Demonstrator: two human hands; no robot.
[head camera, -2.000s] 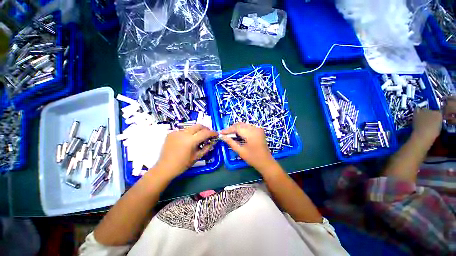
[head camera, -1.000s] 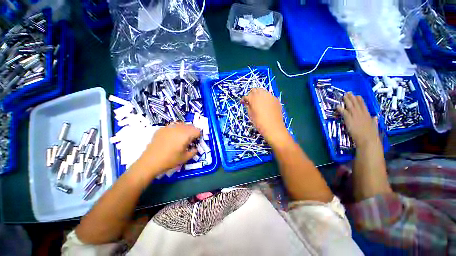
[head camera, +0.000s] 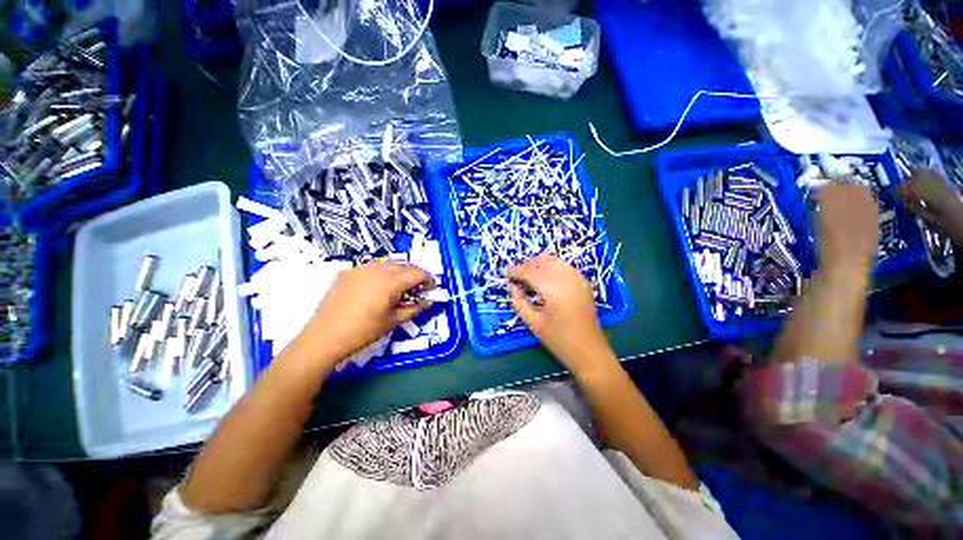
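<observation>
My left hand (head camera: 370, 306) is over the near part of the left blue tray (head camera: 393, 365), fingers curled round a small piece that is mostly hidden. My right hand (head camera: 558, 303) is over the near side of the middle blue tray (head camera: 625, 306), fingers pinched on a thin rod (head camera: 488, 288) that points left towards my left hand. White sleeves (head camera: 285, 280) are heaped in the left tray, with shiny metal tubes (head camera: 359, 211) behind them. Thin rods (head camera: 523, 195) lie tangled in the middle tray.
A white tub (head camera: 95, 396) with metal pieces is at left, stacked blue trays beyond it. A clear bag (head camera: 343, 90) and small clear container (head camera: 541, 79) are behind. At right are more parts trays (head camera: 718, 327) and another person's hands (head camera: 848, 227) and plaid sleeves.
My right hand has come back from the middle of the rod tray towards me, now with a rod. My left hand has barely moved. The other person's hand has left the right tray, which holds more tubes.
</observation>
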